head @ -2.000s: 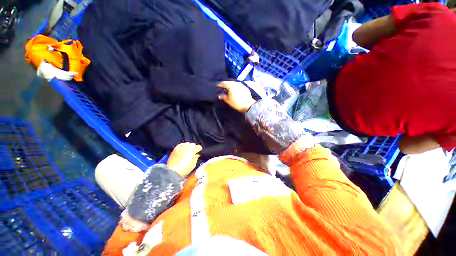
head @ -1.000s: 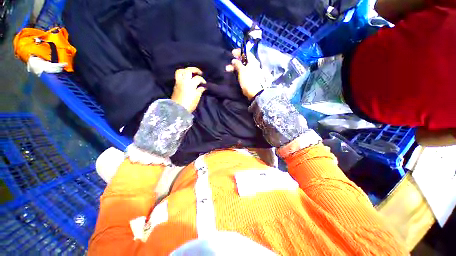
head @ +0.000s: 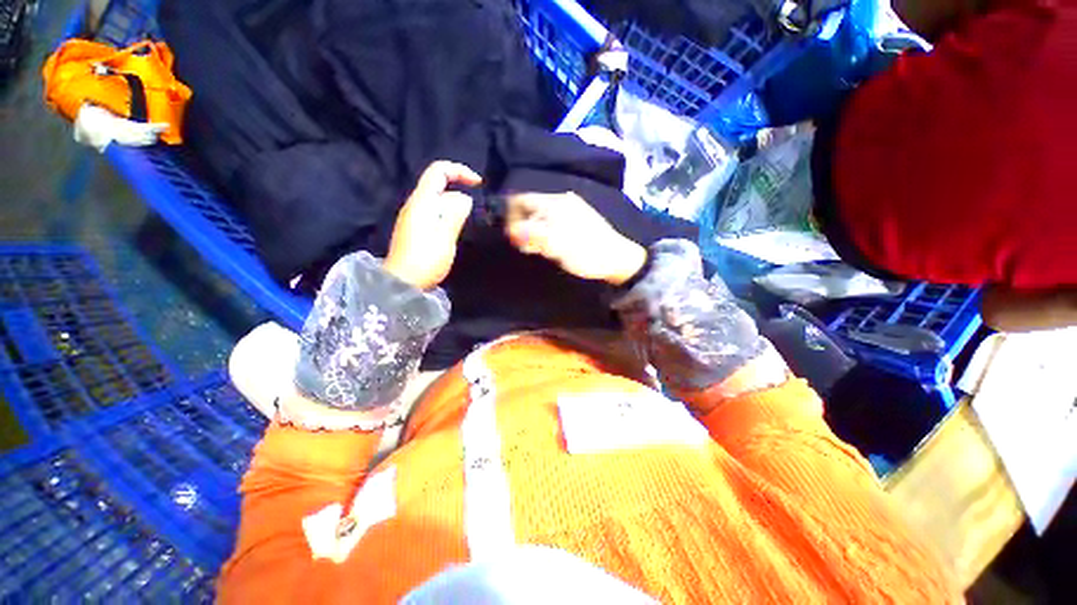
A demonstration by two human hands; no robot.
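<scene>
A dark navy garment [head: 532, 284] lies over the lap and joins a heap of dark cloth [head: 343, 106] in the blue crate beyond the knees. My left hand [head: 431, 225] is at the middle of the view, its thumb and fingers at a raised fold of the dark cloth. My right hand [head: 573, 236] is just right of it, fingers curled and slightly blurred, around a small dark thing at the fingertips that could be snips. The fingertips of both hands are close together. Dark on dark hides what exactly each hand grips.
The blue crate's rim [head: 195, 225] runs along the left, with an orange cloth [head: 118, 89] on it. Blue grid crates [head: 106, 414] stand lower left. Crumpled clear bags [head: 768, 195] lie at right, beside a person in red [head: 957, 166]. A cardboard piece [head: 963, 496] is lower right.
My right hand has moved left and down towards my left hand, which has shifted slightly left. The cloth between them has been drawn up and refolded.
</scene>
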